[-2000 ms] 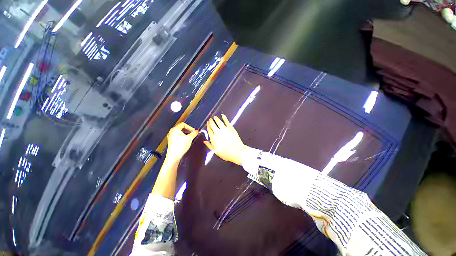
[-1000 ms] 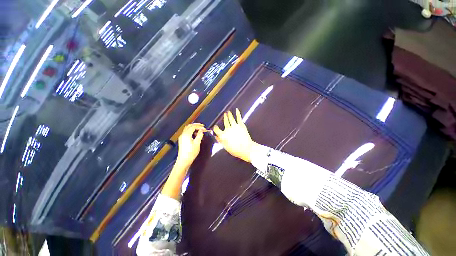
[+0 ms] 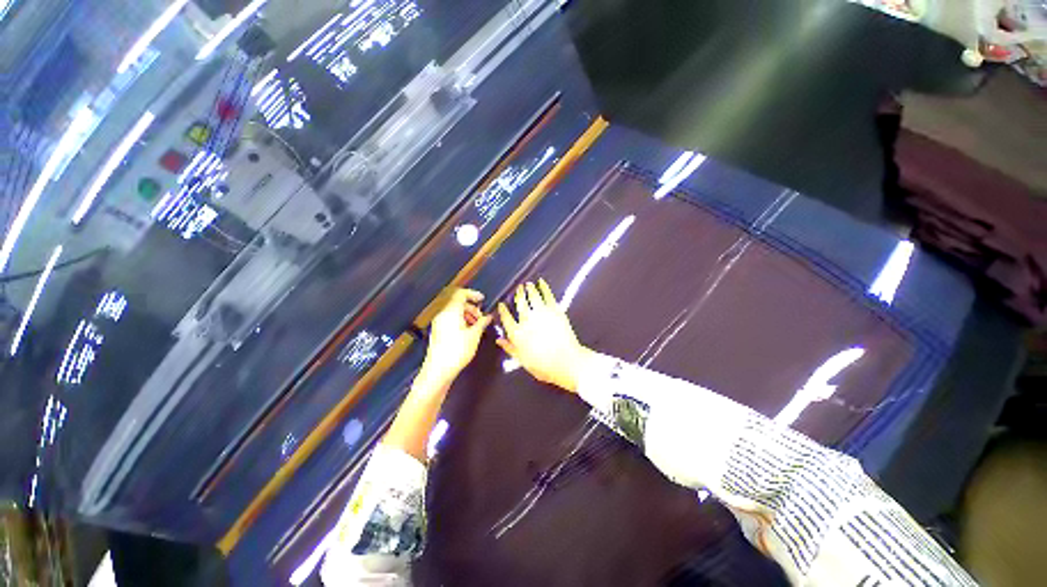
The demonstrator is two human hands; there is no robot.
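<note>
A dark maroon cut panel (image 3: 735,298) lies in the bluish clear plastic sewing template (image 3: 941,287), with dark outlines around it. My left hand (image 3: 456,333) is at the panel's edge beside the amber strip (image 3: 540,197), thumb and fingertips pinched together at the cloth border. Whether a small thing is between them is too small to tell. My right hand (image 3: 537,333) lies palm down on the panel just right of my left hand, fingers spread, nearly touching it. The glossy clear cover sheet (image 3: 379,275) stands to the left of the amber strip with strong lamp reflections.
A pale grey rail (image 3: 402,115) shows through or on the plastic at the far left. Stacked maroon panels (image 3: 976,195) with a brown-taupe top lie at the right. The black table (image 3: 735,80) shows at the back. A round tan stool (image 3: 1010,493) is at the lower right.
The whole view has shifted, so the template appears further right and lower. Both hands stay at the same panel edge, with my left fingers slightly more curled.
</note>
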